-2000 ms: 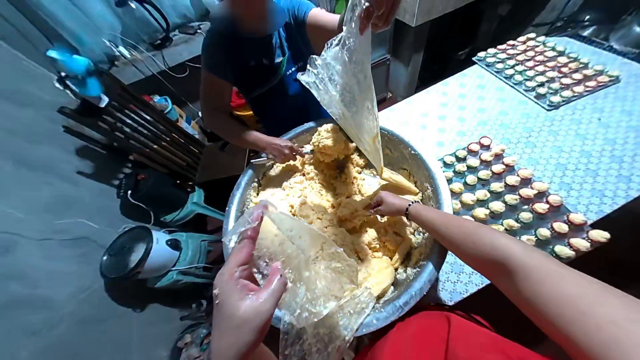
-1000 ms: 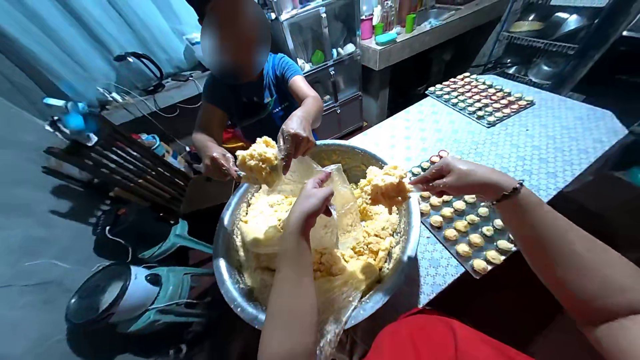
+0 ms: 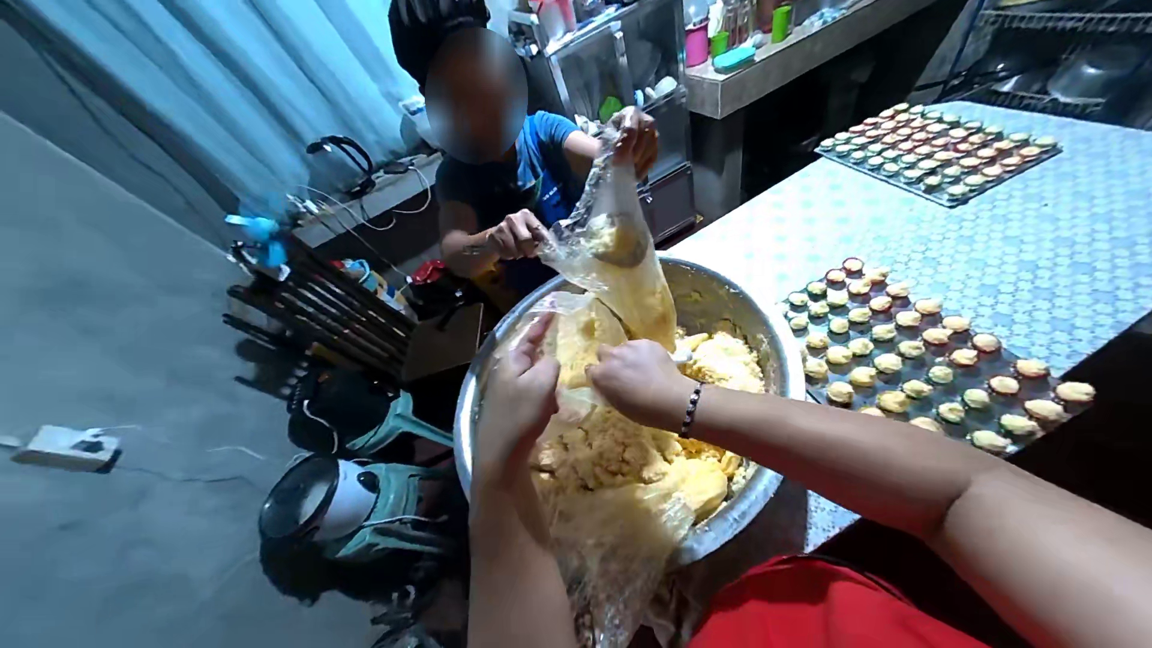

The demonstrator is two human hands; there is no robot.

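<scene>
A large metal basin (image 3: 788,360) holds pale yellow dough (image 3: 621,450). Over it, my left hand (image 3: 522,387) grips the side of a clear plastic bag (image 3: 576,337) that has dough in it. My right hand (image 3: 639,382), with a dark bead bracelet at the wrist, is closed at the bag's right side; a small white tip, perhaps a utensil's, shows beside it. Loose plastic hangs below my left hand across the dough and the basin's near rim. Beyond my hands, a co-worker holds up another clear bag (image 3: 630,270) with dough inside, its lower end in the basin.
On the patterned table (image 3: 945,243) at the right lie two trays (image 3: 967,396) (image 3: 936,153) of small filled cups. A rice cooker (image 3: 337,499) stands on a green stool at the left. A co-worker (image 3: 504,193) is across the basin. Behind is a counter (image 3: 720,85) with bottles.
The dough lump at my right hand a second ago is no longer there, and that hand has moved left to the bag. The co-worker's hands have risen with a bag between them.
</scene>
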